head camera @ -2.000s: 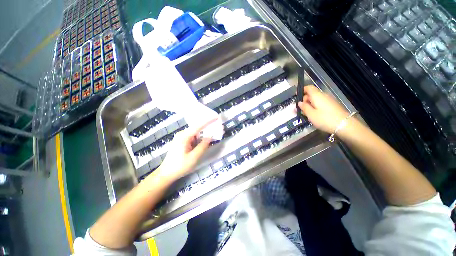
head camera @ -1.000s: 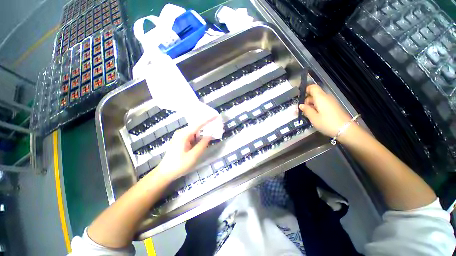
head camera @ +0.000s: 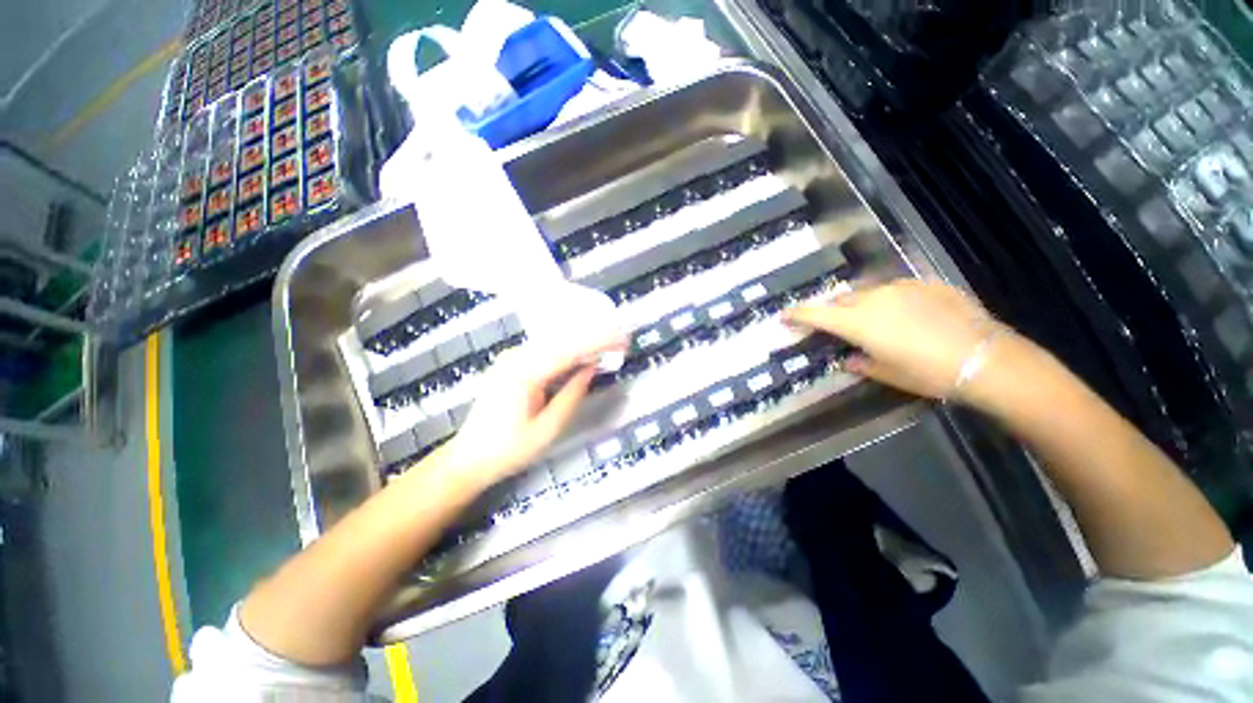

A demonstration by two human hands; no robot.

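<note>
The steel tray [head camera: 313, 474] holds several rows of black components [head camera: 728, 203] with metal pins, between pale liner bands. Small white labels [head camera: 721, 397] sit on part of the front row and part of the row behind it. My left hand [head camera: 515, 426] pinches the near end of the white label backing strip [head camera: 502, 247], over the tray's middle. The strip trails across the tray's far edge. My right hand [head camera: 900, 334] lies low over the right end of the front rows, fingers pointing left. I cannot see the tweezers; what this hand holds is hidden.
A blue-and-white bundle [head camera: 529, 89] and crumpled white paper [head camera: 669, 44] lie beyond the tray. Clear blister trays with orange-red parts [head camera: 261, 172] are stacked at the far left. Black blister trays [head camera: 1031, 206] and a filled blister tray [head camera: 1147, 103] stand at the right.
My right hand has turned and moved down onto the rows, fingers now reaching left. The dark tweezers that stood up from it are no longer visible. My left hand still holds the strip.
</note>
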